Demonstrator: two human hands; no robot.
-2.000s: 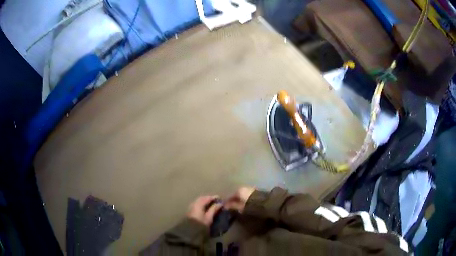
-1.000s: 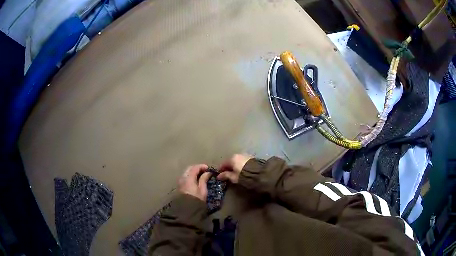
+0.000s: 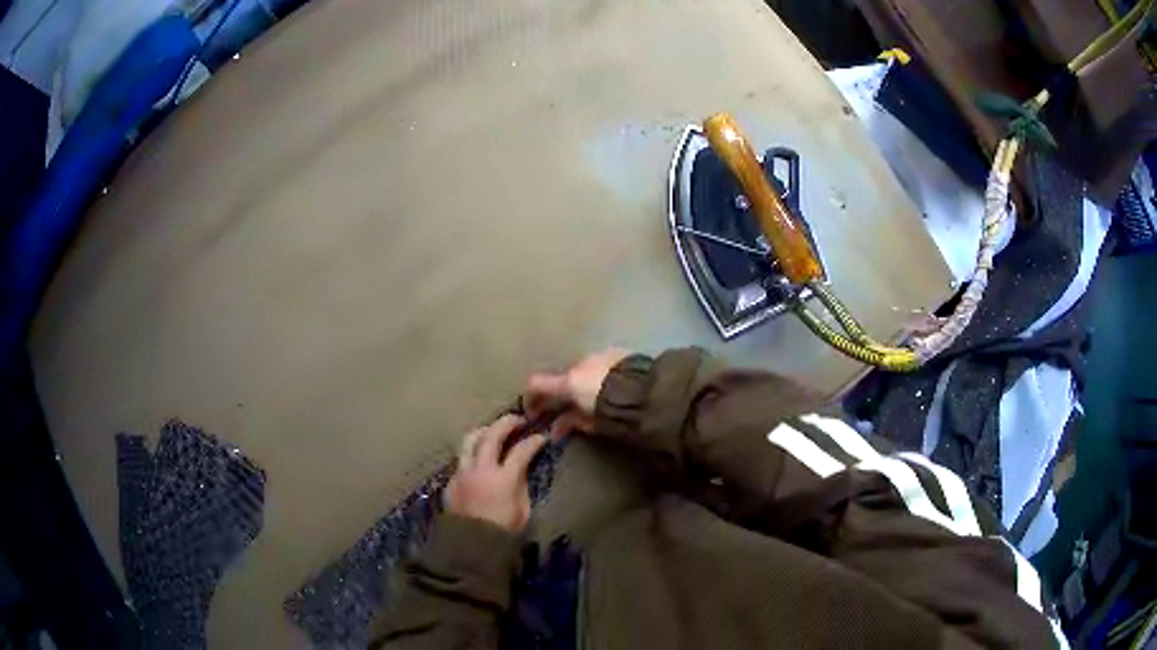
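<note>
A dark flecked cloth strip (image 3: pixel 368 554) lies slantwise at the table's near edge, partly hidden by my left sleeve. My left hand (image 3: pixel 492 472) rests on its upper end with fingers bent. My right hand (image 3: pixel 571 391) is beside it, fingers pinched at the strip's end; the exact grip is partly hidden. Another dark flecked piece (image 3: pixel 190 540), notched at its top, lies at the near left. The steam iron (image 3: pixel 749 229), with its orange-brown wooden handle, rests on the table to the right, untouched.
The tan table (image 3: pixel 317 241) has blue padded bars (image 3: pixel 95 159) along its far left edge. A wrapped hose (image 3: pixel 983 254) runs from the iron to the upper right. Dark and white garments (image 3: pixel 964 432) are heaped right of the table.
The view has tilted down. My hands have moved from holding the dark piece up near my body to its upper end on the table, and more of the slanting strip shows.
</note>
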